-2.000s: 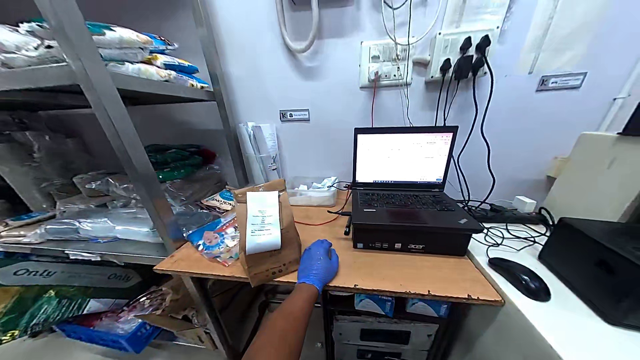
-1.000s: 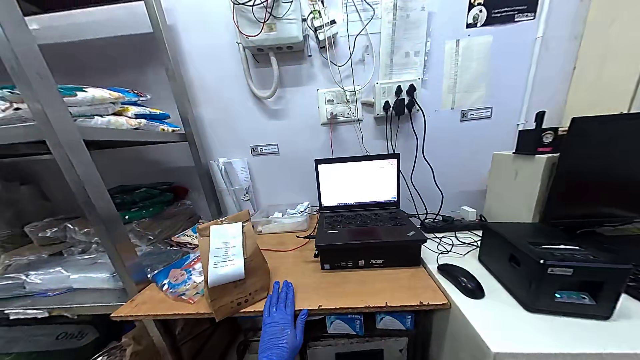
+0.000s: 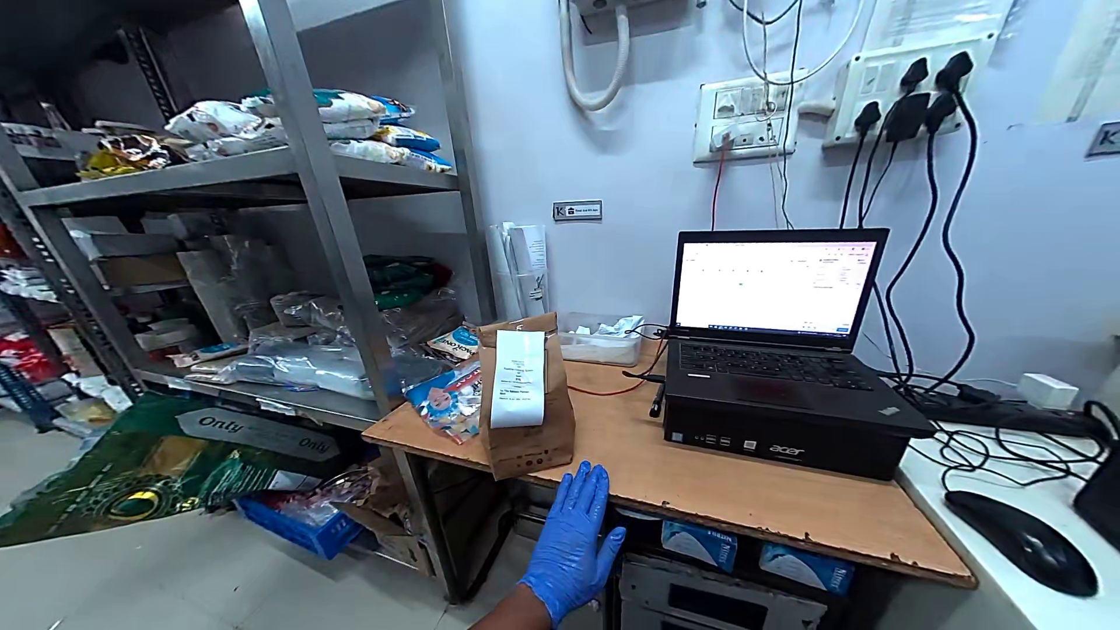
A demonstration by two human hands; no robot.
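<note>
Gloved in blue, my left hand (image 3: 573,542) is at the front edge of the wooden table (image 3: 752,499), back of the hand toward me, fingers extended and thumb apart. It holds nothing. Just beyond and to the left of its fingertips stands a brown paper bag (image 3: 560,429), its top folded, with a printed white paper slip (image 3: 518,381) on its front. A colourful plastic packet (image 3: 451,404) lies left of the bag. My right hand is out of view.
On the table's right, a laptop (image 3: 774,289) rests on a black Acer computer case (image 3: 779,448). Behind the bag is a clear plastic tub (image 3: 604,348). Cables and a black mouse (image 3: 1019,542) lie on the white counter at right. Metal shelving (image 3: 324,219) with bags stands at left.
My left hand was closed on the table near the bag two seconds ago; its fingers are now extended at the table's front edge. The view swung right and back left.
</note>
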